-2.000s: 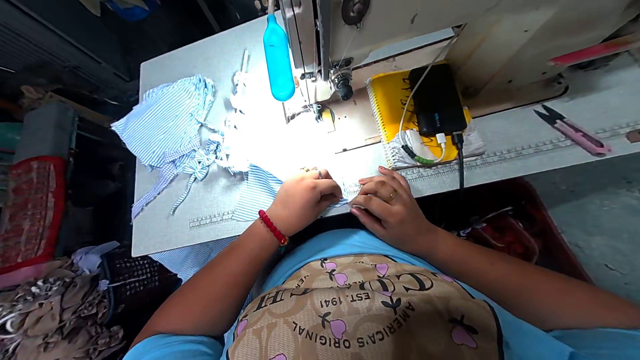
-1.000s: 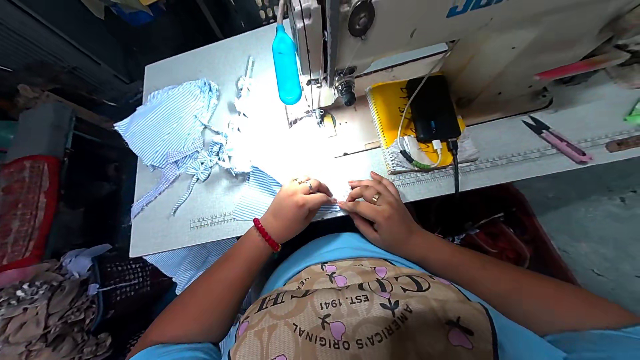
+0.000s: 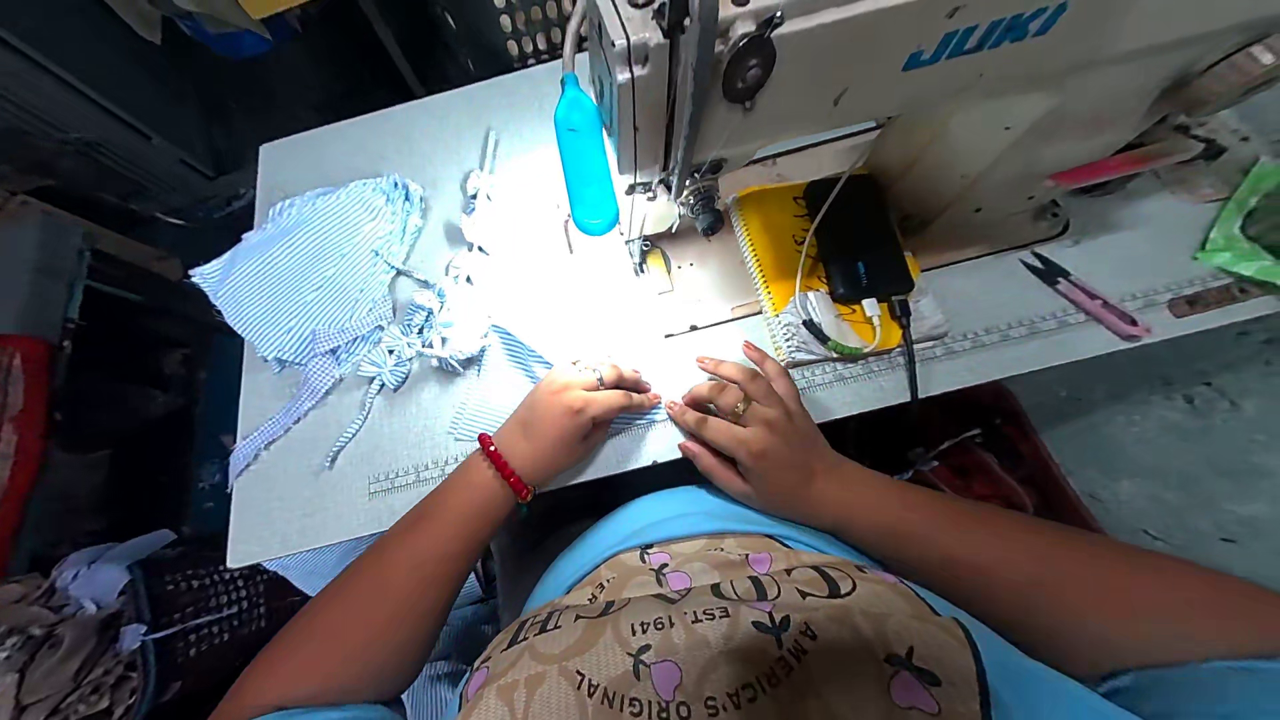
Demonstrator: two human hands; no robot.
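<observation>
My left hand, with a red bead bracelet at the wrist, presses on a blue-and-white striped fabric piece at the table's front edge. Close to its right, my right hand has its fingertips at the fabric's right end; whether they pinch it is unclear. Above both hands stands a Juki sewing machine, its presser foot under bright light. A blue bottle-shaped object hangs beside the machine head. Left of my hands lie a striped cloth and several small fabric bows.
A yellow spiral notebook carries a black power bank with cables, right of the needle area. Pink thread snips lie farther right, beside a measuring tape along the front edge. A basket with cloth scraps nearby stands lower left.
My right hand's fingers have spread from their more curled pose two seconds ago. My left hand remains on the striped fabric near the table edge.
</observation>
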